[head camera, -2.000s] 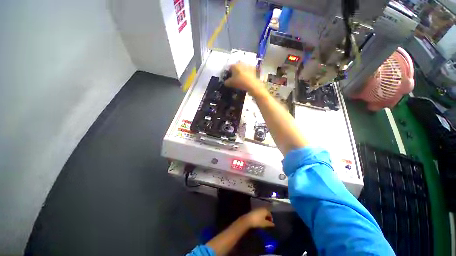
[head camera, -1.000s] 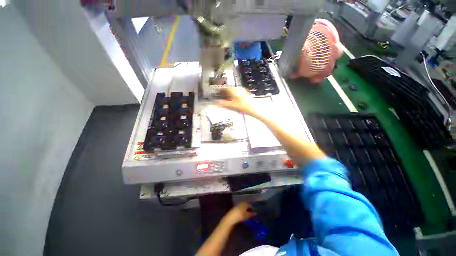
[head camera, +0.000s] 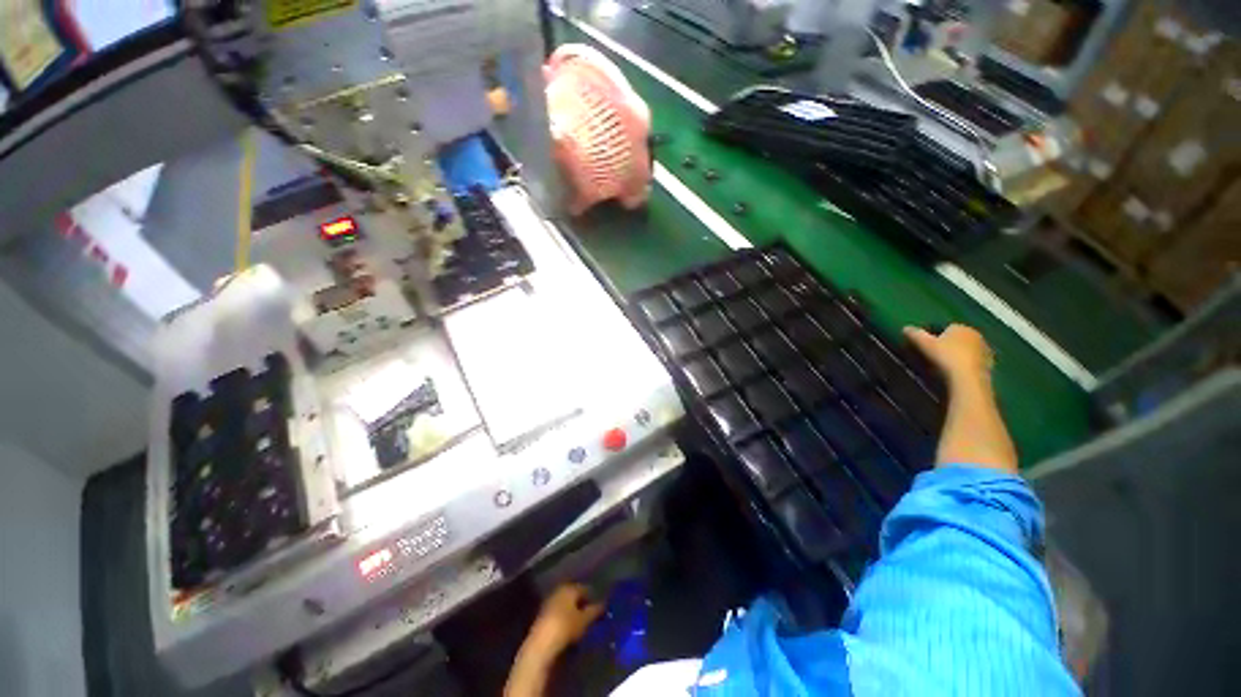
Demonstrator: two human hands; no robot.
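Note:
My right hand (head camera: 961, 351) is at the far right edge of the glossy black blister tray (head camera: 776, 381), fingers at its rim; whether it grips the tray is unclear. The tray lies right of the machine and its square pockets look dark. My left hand (head camera: 568, 613) is low in front of the machine, fingers curled, its content not visible. The left fixture (head camera: 234, 470) is on the machine's left slide and bears small dark parts. The right fixture (head camera: 476, 249) sits farther back under the tooling.
The white machine top (head camera: 524, 368) has small dark items (head camera: 406, 419) on a white patch between fixtures. A red button (head camera: 615, 439) is on its front panel. The pink fan (head camera: 596, 130) stands behind its right corner. Stacked black trays (head camera: 871, 157) lie farther along the green belt (head camera: 694, 191).
My right hand has moved from over the machine to the blister tray's far right edge. The view has turned right, showing more of the tray and belt. My left hand remains low in front of the machine.

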